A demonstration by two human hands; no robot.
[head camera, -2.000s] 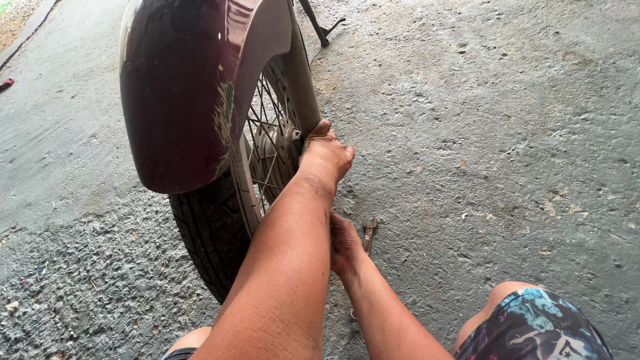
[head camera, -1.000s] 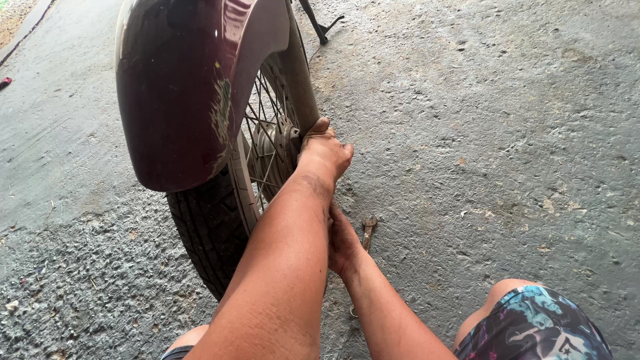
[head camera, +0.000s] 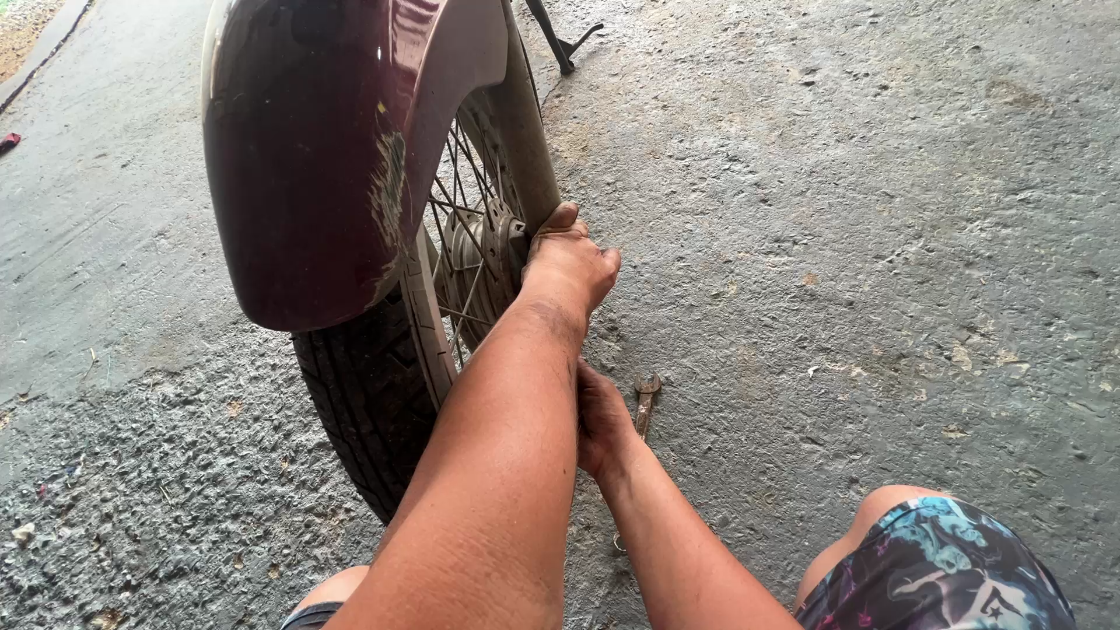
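My left hand (head camera: 570,258) is at the lower end of the motorcycle's fork leg (head camera: 525,131), beside the wheel hub (head camera: 486,254), its fingers bent and its thumb up against the leg. What its palm grips is hidden. Below it, my right hand (head camera: 604,416) is partly covered by my left forearm, so its fingertips and anything in them cannot be seen. The spoked front wheel has a black tyre (head camera: 363,394) and a scratched maroon fender (head camera: 297,166) over it. A rusty open-end wrench (head camera: 646,404) lies on the ground just right of my right hand.
A black stand leg with a foot (head camera: 564,57) touches the rough concrete floor (head camera: 831,262) at the top. A small red object (head camera: 9,143) lies at the far left edge. Part of a metal ring (head camera: 619,543) shows beside my right forearm. My knees are at the bottom.
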